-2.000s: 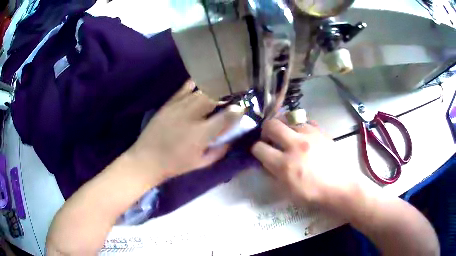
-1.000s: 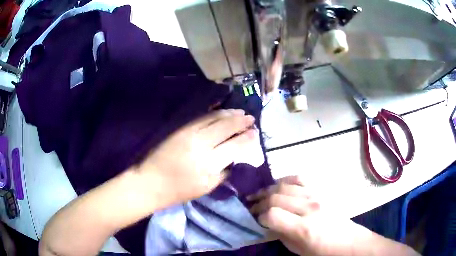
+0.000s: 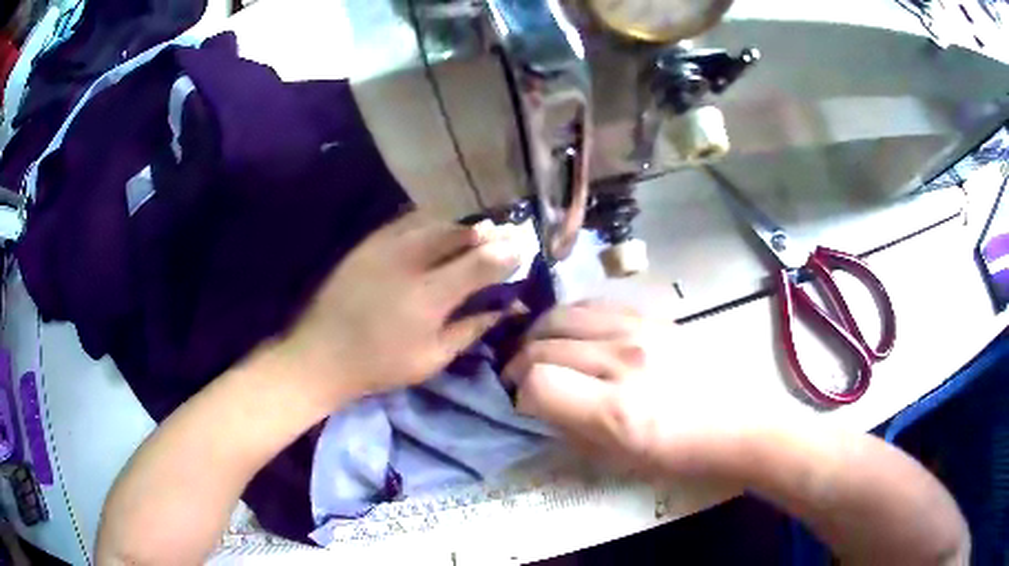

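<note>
The dark purple garment piece [image 3: 255, 188] spreads from the left of the table to the needle area. Its pale grey-lilac backing [image 3: 426, 437] shows folded below my hands. My left hand [image 3: 404, 299] lies on the purple cloth with fingertips close to the needle area, pressing the cloth. My right hand [image 3: 586, 376] holds the cloth edge between its bent fingers, just right of and below my left fingertips. The presser foot is mostly hidden by fingers and the chrome cover [image 3: 553, 144].
Red-handled scissors [image 3: 835, 321] lie right of the needle, blades towards the machine. The cream machine head [image 3: 819, 100] spans the top. A printed ruler scale [image 3: 443, 498] runs along the near edge. A blue basket [image 3: 952, 420] is at lower right, purple items [image 3: 33, 426] at far left.
From one second ago, my right hand has moved up towards the needle with the cloth edge. My left fingertips are nearer the needle area. The camera view has shifted slightly.
</note>
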